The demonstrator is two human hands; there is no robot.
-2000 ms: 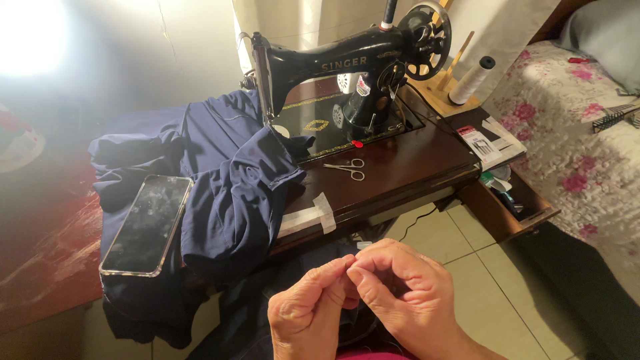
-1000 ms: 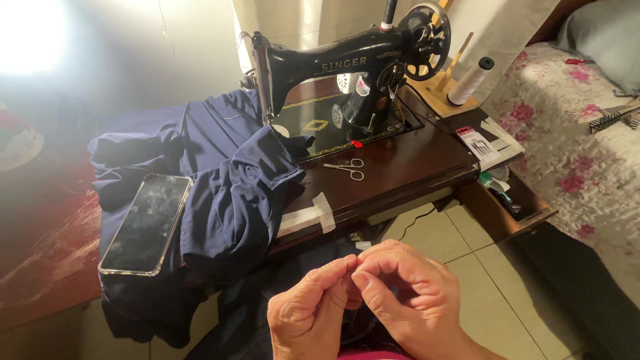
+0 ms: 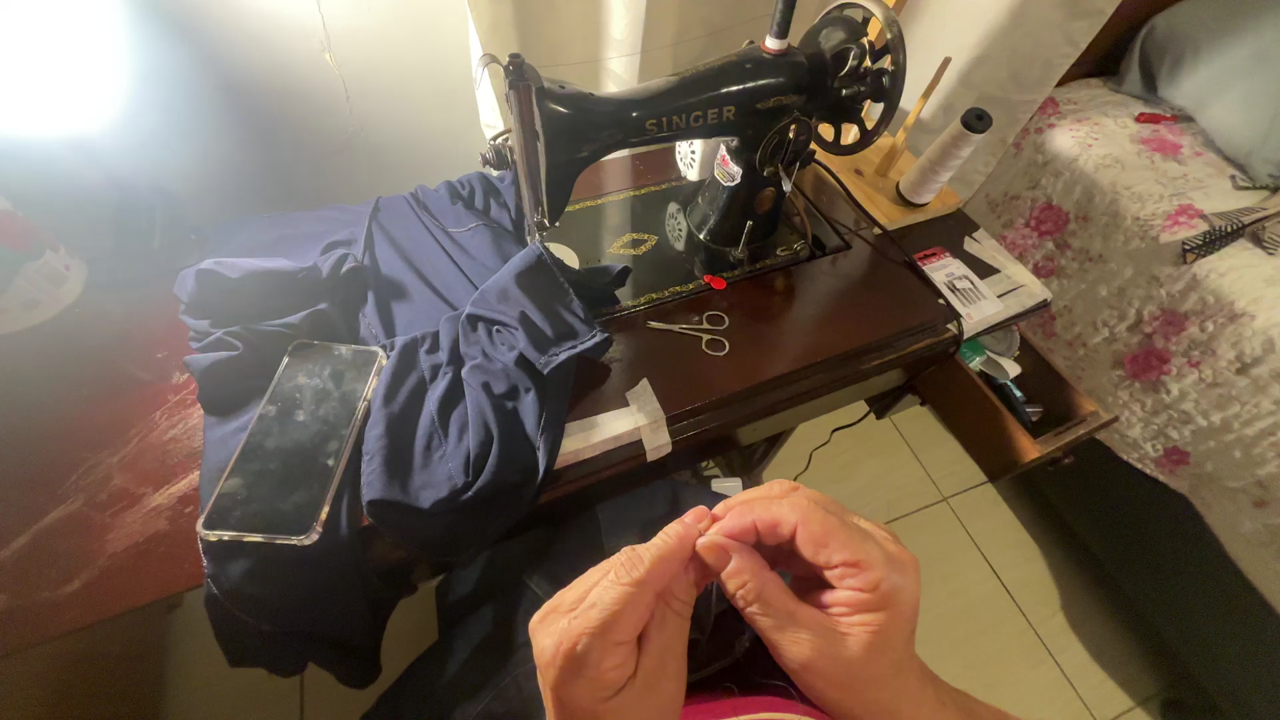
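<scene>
My left hand (image 3: 630, 620) and my right hand (image 3: 825, 590) meet at the fingertips in front of the table edge, thumbs and index fingers pinched together. Whatever lies between the fingertips is too small or hidden to tell. Beyond them stands a black Singer sewing machine (image 3: 690, 110). Navy blue fabric (image 3: 450, 370) lies by its needle end and hangs over the table's front edge, with a smartphone in a clear case (image 3: 295, 440) on top. Small metal scissors (image 3: 700, 330) rest on the wooden table, near a small red object (image 3: 715, 282).
A white thread cone (image 3: 945, 155) stands on a wooden holder at the right, near a packet (image 3: 955, 285). Below, an open drawer (image 3: 1010, 440) holds small items and juts out. White tape (image 3: 650, 420) is stuck on the table edge. A bed with a floral cover (image 3: 1120, 320) is at far right.
</scene>
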